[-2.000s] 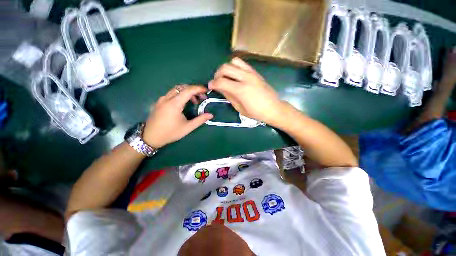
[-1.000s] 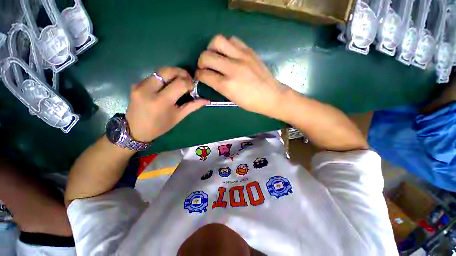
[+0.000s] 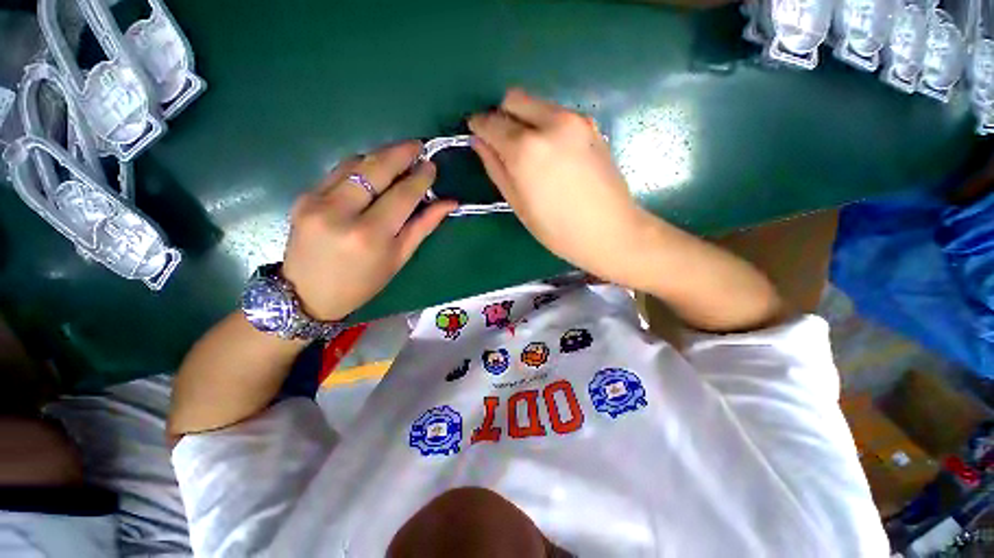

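Observation:
A pale plastic frame [image 3: 480,208] lies in front of me on the green bench, its open loop towards the left and its other end hidden under my right hand. My left hand [image 3: 365,223] holds the loop end, with the thumb at the near rim and the fingers at the curved end. My right hand [image 3: 556,174] has its fingertips on the far rim of the frame. Whether a small part is between the fingertips cannot be seen.
Several loose frames [image 3: 114,104] overlap at the far left of the green bench top [image 3: 316,71]. A row of similar frames [image 3: 861,27] is cut off at the upper right. A person's blue clothing [image 3: 905,256] is at the right. Cartons [image 3: 888,447] stand below right.
The frame has gone from nearly edge-on to showing its open loop again. My right fingertips have moved onto the far rim. The view has shifted, and the cardboard box has almost left the picture.

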